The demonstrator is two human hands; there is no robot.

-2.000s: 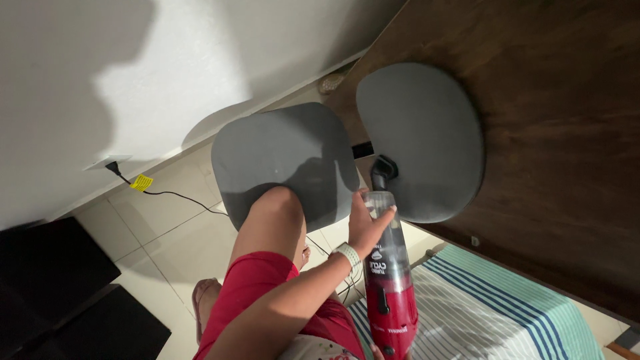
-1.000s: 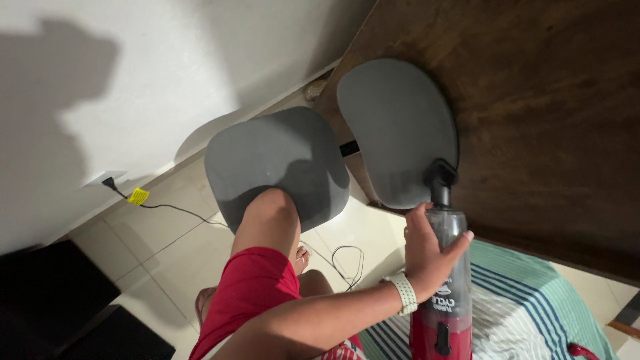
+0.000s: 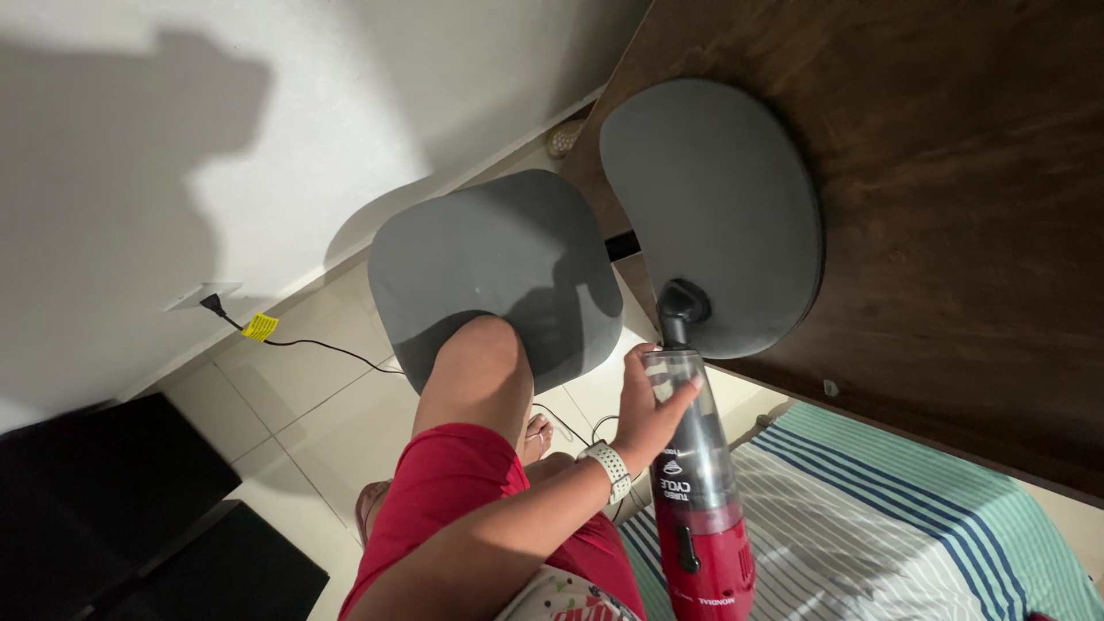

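My left hand [image 3: 655, 414], with a light perforated watch band on its wrist, is wrapped around the upper clear part of a red handheld vacuum cleaner [image 3: 703, 517]. The vacuum's black nozzle [image 3: 681, 302] touches the lower part of the grey chair backrest [image 3: 716, 198]. Left of the backrest is the grey chair seat [image 3: 500, 259], on which my bent knee rests. My right hand is not in view; the rear end of the vacuum is cut off by the bottom edge.
A dark wooden panel [image 3: 957, 216] stands behind the backrest. Striped cloth [image 3: 862, 517] covers something at lower right. A black cord [image 3: 328, 347] runs from a wall outlet over the tiled floor. Black box-like objects [image 3: 103, 492] are at lower left.
Two seconds ago the nozzle was at the backrest's left edge; one second ago it was near its lower right edge. Now it has moved back left. My left hand has stayed on the vacuum.
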